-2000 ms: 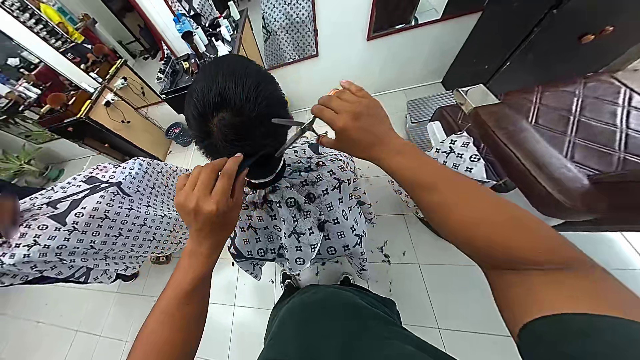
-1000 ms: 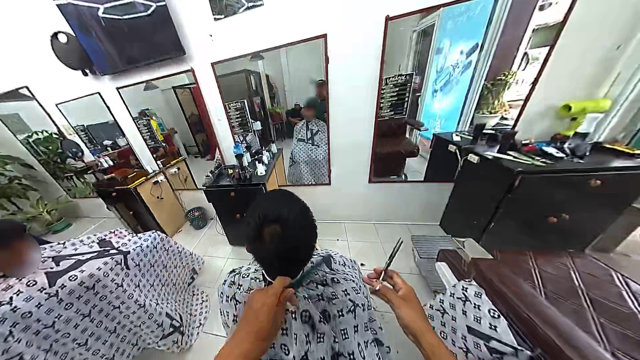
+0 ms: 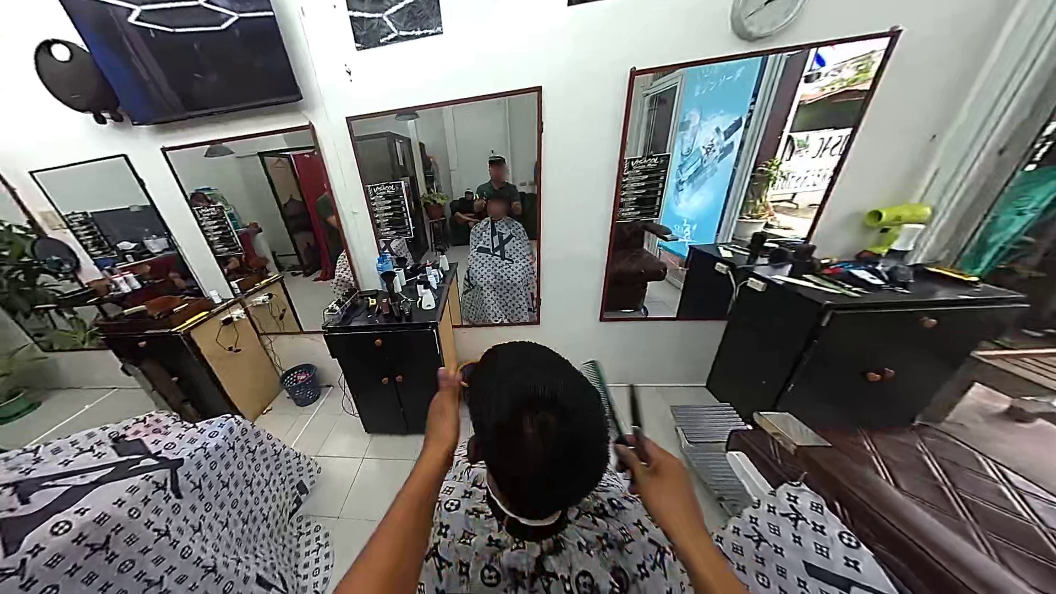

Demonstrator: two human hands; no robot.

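A seated person's dark-haired head [image 3: 540, 425] is seen from behind, with a white band at the neck. A white patterned barber's cape [image 3: 528, 557] covers the shoulders. My left hand [image 3: 444, 412] stands upright at the left side of the head, its fingers partly hidden; I see no tool in it. A small orange curve, unclear, shows between that hand and the hair. To the right of the head, my right hand [image 3: 652, 470] grips a green comb [image 3: 597, 384] and a pair of scissors [image 3: 634, 408], both pointing up. The comb lies nearer the hair.
A black cabinet [image 3: 396, 355] with bottles and tools stands ahead under wall mirrors. At right are another cabinet [image 3: 833, 346] and a brown leather chair [image 3: 932, 487] with a metal footrest [image 3: 709, 421]. Another caped person [image 3: 165, 495] sits at left. A blue basket [image 3: 301, 384] is on the floor.
The comb, in my left hand a second ago, is now with the scissors in my right hand. My left hand has moved from behind the neck to the head's left side.
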